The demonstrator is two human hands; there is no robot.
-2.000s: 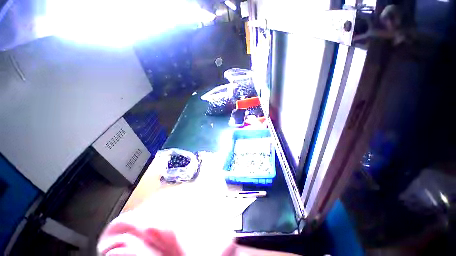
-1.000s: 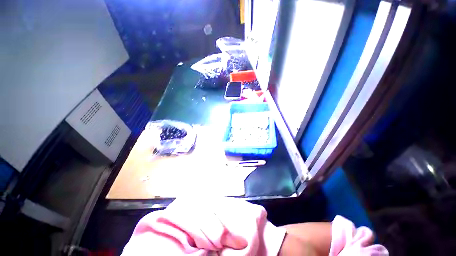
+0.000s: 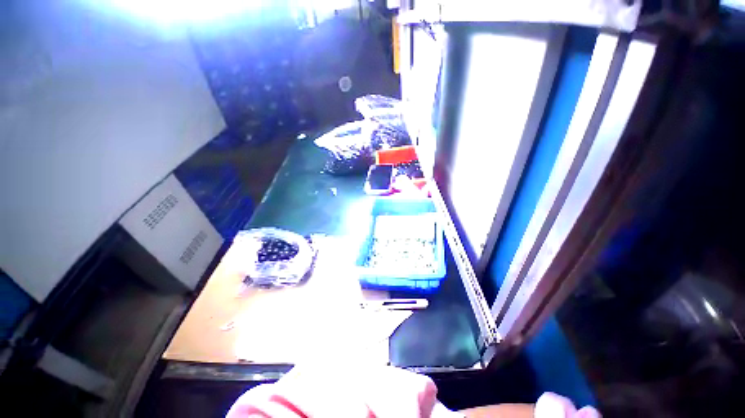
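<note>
Neither of my hands shows; pink cloth and a bit of bare skin are at the bottom edge. Nearest in front is a tan cardboard sheet [image 3: 200,331], glaring white in its middle. An open clear plastic bag [image 3: 304,263] with small black parts [image 3: 276,250] lies on its left side. A blue bin [image 3: 402,284] holds a white sheet and many tiny silvery pieces [image 3: 400,255]. A slim pale-handled tool [image 3: 406,304] lies just in front of the bin.
Fuller clear bags [image 3: 347,147], a red-orange bin [image 3: 396,155] and a phone [image 3: 380,178] are at the far end of the green bench [image 3: 306,192]. A blue machine door with window [image 3: 498,147] borders the right. A white box-like cabinet [image 3: 171,220] stands left.
The view tilted down and then partly back up, so the bench sits lower than one second ago. The pink cloth shows less than one second ago. The bench things appear unmoved.
</note>
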